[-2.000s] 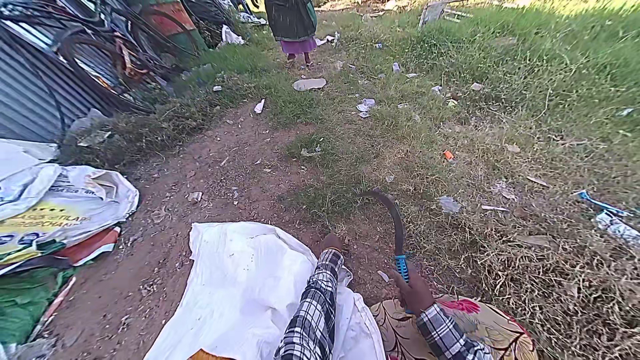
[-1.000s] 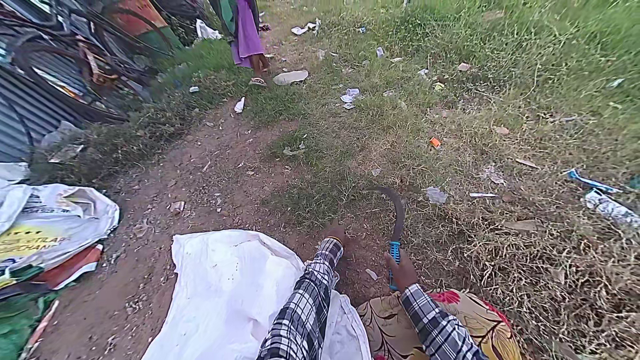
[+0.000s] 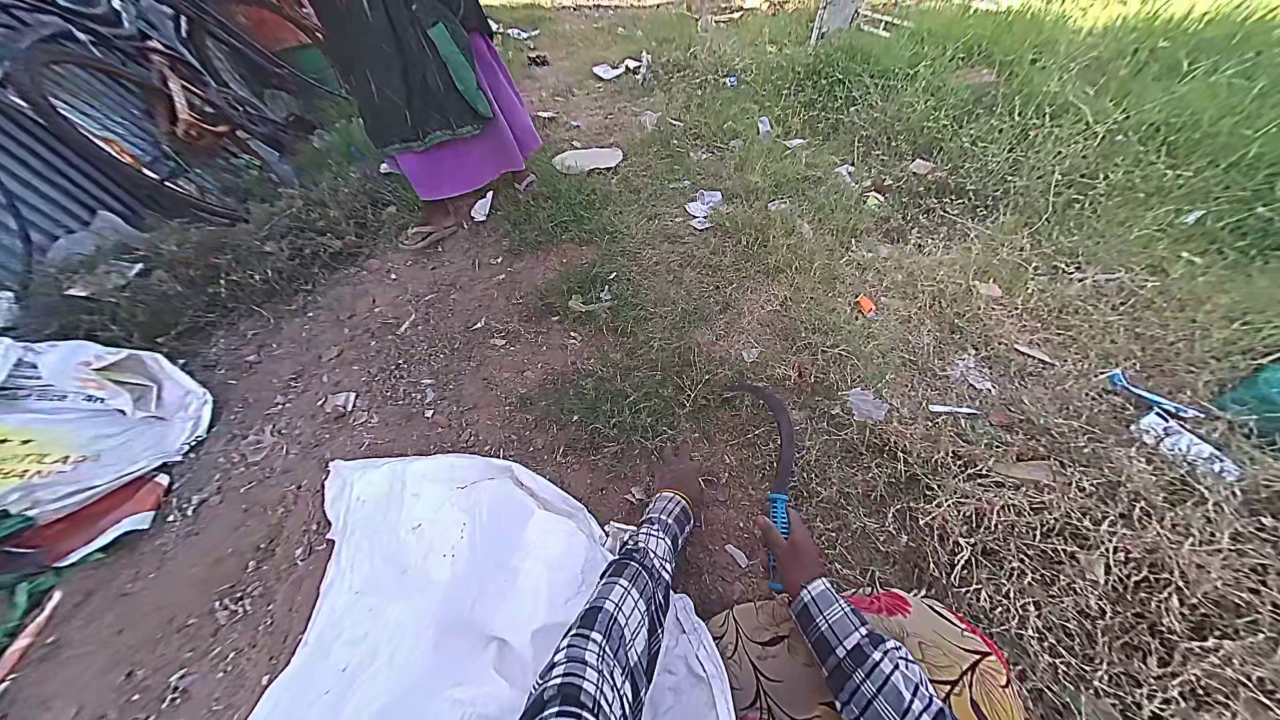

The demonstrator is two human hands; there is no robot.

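Observation:
My right hand (image 3: 796,552) is closed around the blue handle of a sickle (image 3: 784,440), whose dark curved blade points up and bends left over the grass edge. My left hand (image 3: 680,472) is low over bare soil at the edge of a green grass patch (image 3: 640,395); its fingers look spread, and nothing shows in them. A white woven sack (image 3: 450,570) lies flat to the left of my left forearm. Under my right forearm is a patterned yellowish cloth (image 3: 930,640) with red and dark flower shapes.
A person (image 3: 450,100) in a purple skirt and sandals is on the dirt path ahead. Bicycles (image 3: 130,130) lean by corrugated metal sheeting at the upper left. Printed sacks (image 3: 100,410) lie at left. Litter and a blue toothbrush-like item (image 3: 1150,393) are scattered in the grass at right.
The person in the purple skirt has come nearer along the path. My right hand keeps its hold on the sickle, and my left hand stays close to the ground.

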